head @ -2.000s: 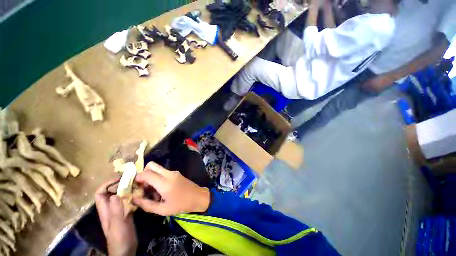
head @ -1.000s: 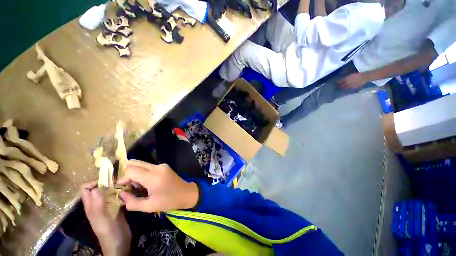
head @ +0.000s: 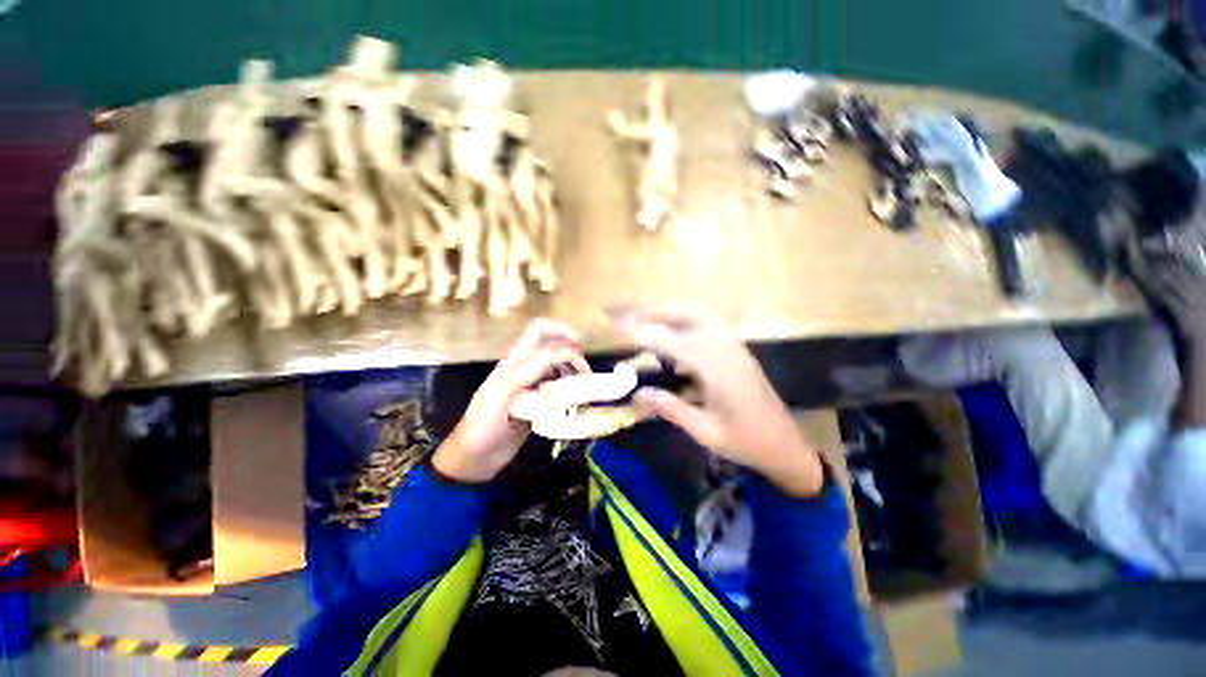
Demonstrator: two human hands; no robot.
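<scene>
A tan figure part point(head: 578, 405) is between my two bare hands, just past the front edge of the bench point(head: 741, 284), above my lap. It lies roughly sideways and is blurred. My left hand point(head: 512, 402) grips its left end. My right hand point(head: 721, 397) is at its right end, with thumb and fingers around that end. A single tan figure point(head: 655, 156) lies on the bench beyond my hands. A dense pile of tan figures point(head: 318, 212) covers the bench at the left, with dark bits between them.
Black-and-cream parts point(head: 794, 152), a white cloth point(head: 963, 165) and black moulded parts point(head: 1065, 199) lie on the bench at the right. Below are open cartons point(head: 258, 489) and a blue bin of small tan parts point(head: 384, 470). A person in white point(head: 1124, 489) sits at the right.
The view has swung left, so the bench runs level and the whole tan pile shows. My hands have turned the tan part from upright to sideways.
</scene>
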